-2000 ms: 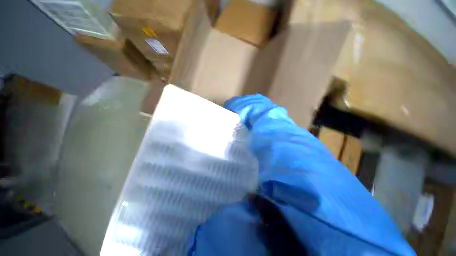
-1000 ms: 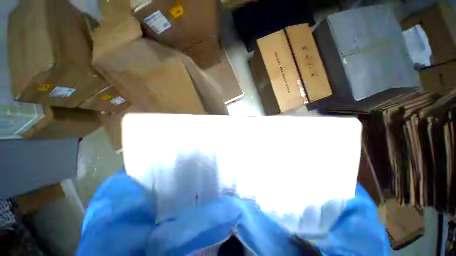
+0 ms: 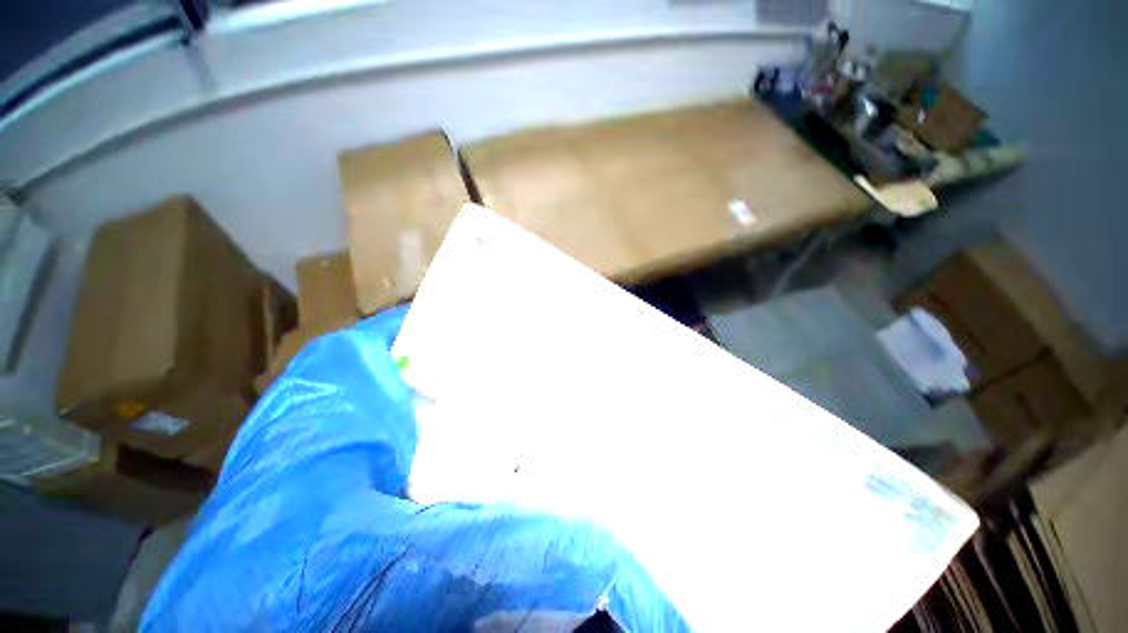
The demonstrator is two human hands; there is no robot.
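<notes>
A large bright white inner pack (image 3: pixel 668 420) fills the middle and lower right, tilted, its far edge running from upper left down to the right. It is overexposed, so little surface detail shows. A blue work smock sleeve (image 3: pixel 309 458) lies along its left and lower side, against the pack. Neither of my hands can be made out; they are hidden by the pack and sleeve or out of the picture.
A long brown-topped table (image 3: pixel 643 186) stands along the white wall, with a carton (image 3: pixel 402 216) at its left end. Tools and clutter (image 3: pixel 872 111) lie at the far right. A tall carton (image 3: pixel 155 322) stands left. Upright flattened cardboard (image 3: pixel 1008 575) is at lower right.
The view has swung up and towards the wall and table. The pack, level before, now slants down to the right and reaches further right; its ribbed side no longer shows.
</notes>
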